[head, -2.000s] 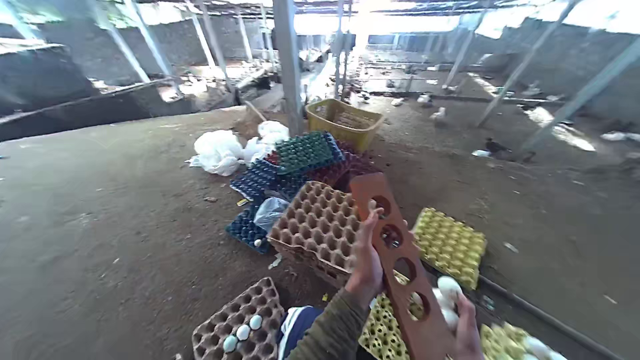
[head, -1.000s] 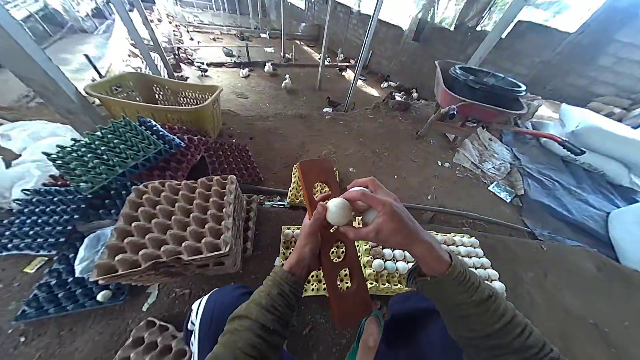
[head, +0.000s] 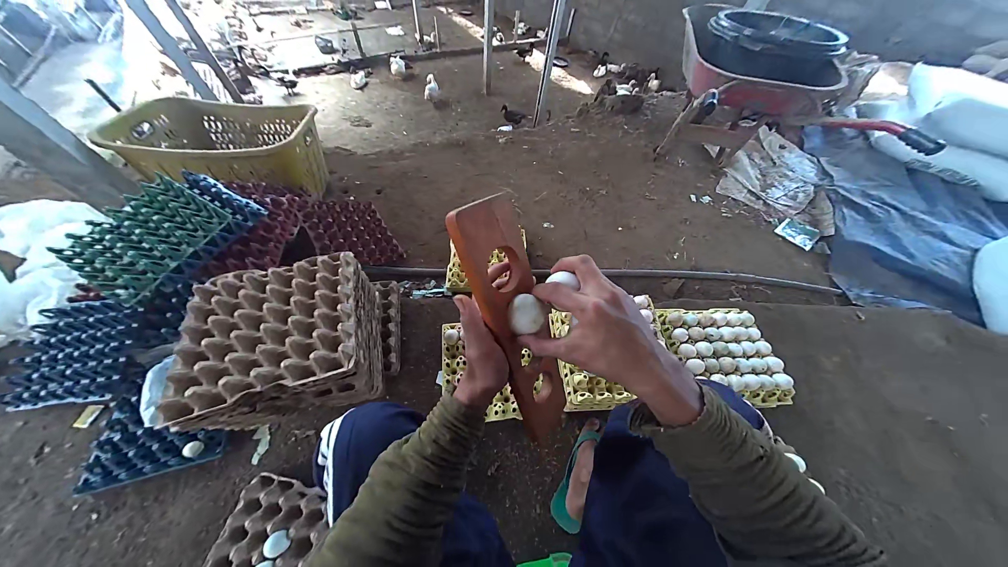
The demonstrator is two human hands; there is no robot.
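My left hand [head: 484, 350] grips a reddish-brown board with a row of round holes [head: 480, 228], held up at a tilt. In my right hand [head: 602, 327] are white eggs: one egg [head: 527, 314] is pinched between thumb and finger against a hole of the board, and another egg [head: 563, 279] sits among the curled fingers. Below the hands lie yellow egg trays; the right one [head: 724, 346] holds rows of eggs, and the one behind the board [head: 453, 366] is partly hidden. A pulp tray [head: 268, 512] with a few eggs is at the lower left.
Stacked pulp trays [head: 268, 339] stand at the left, beside green trays [head: 150, 236] and blue trays [head: 71, 350]. Behind are a yellow crate [head: 213, 150] and several birds. A wheelbarrow [head: 756, 94], a dark tarp [head: 906, 228] and white sacks [head: 961, 118] are at the right. A hose [head: 732, 278] crosses the ground.
The view has swung right since the first frame. The board was held lower and further right then; my right hand has brought an egg to the board. Since one second ago, the board has tilted.
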